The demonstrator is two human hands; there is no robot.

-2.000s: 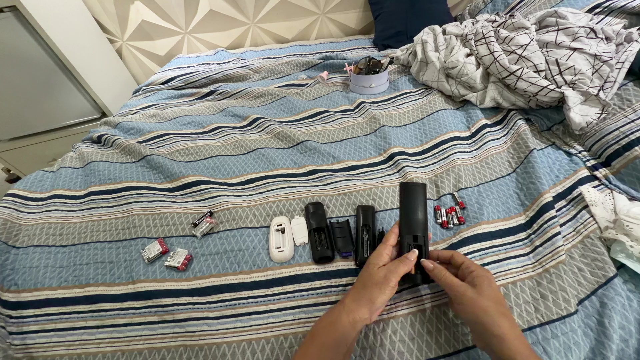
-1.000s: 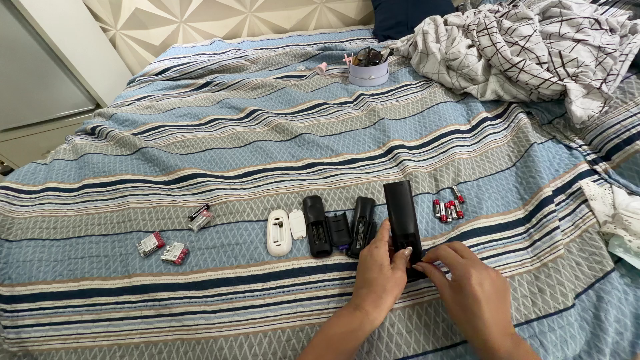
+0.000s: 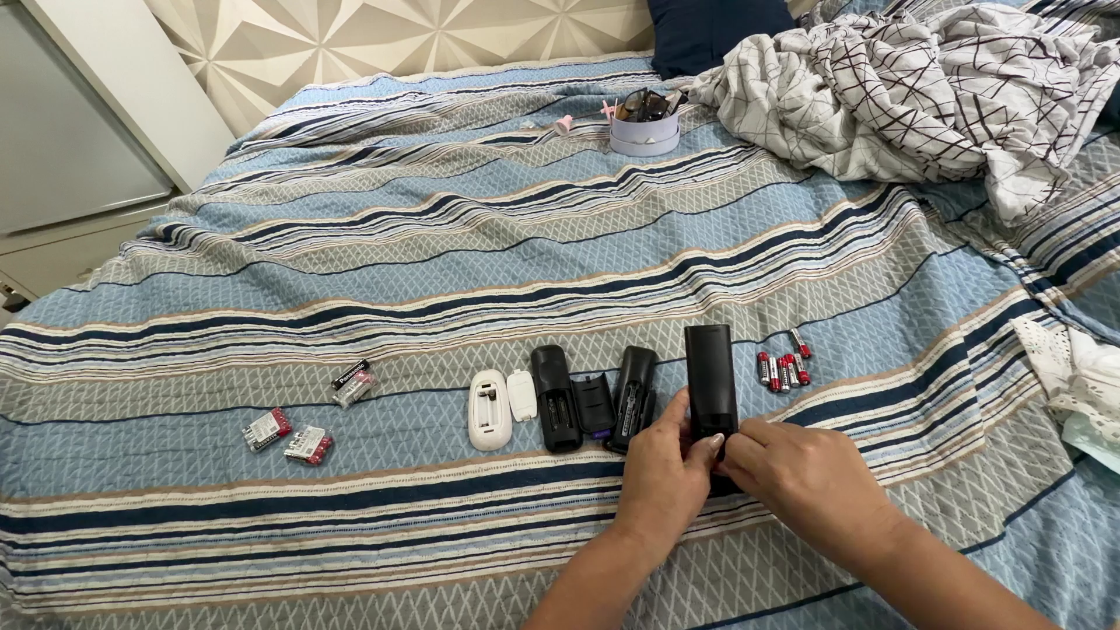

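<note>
My left hand (image 3: 669, 468) grips the lower part of a black remote control (image 3: 710, 372), held back side up. My right hand (image 3: 787, 464) has its fingers at that remote's lower right side; whether they hold anything is hidden. Left of my hands lie a black remote (image 3: 632, 398), a loose black battery cover (image 3: 595, 407), another black remote (image 3: 556, 398) with its battery compartment showing, a white battery cover (image 3: 522, 395) and a white remote (image 3: 489, 409) with an uncovered compartment. Several loose red-and-silver batteries (image 3: 785, 371) lie to the right of the held remote.
Packs of batteries (image 3: 267, 430) lie on the striped bedspread (image 3: 420, 542) at the left. Farther back stands a round lilac box (image 3: 645, 138) with small items. A crumpled white checked cloth (image 3: 875, 105) and a dark pillow (image 3: 713, 35) are at the back right, a pale cloth (image 3: 1076, 376) at the right edge.
Both hands stay together at the black remote. Its top has tilted a little compared with the earliest frame, and the fingers of my right hand have curled in closer against its side.
</note>
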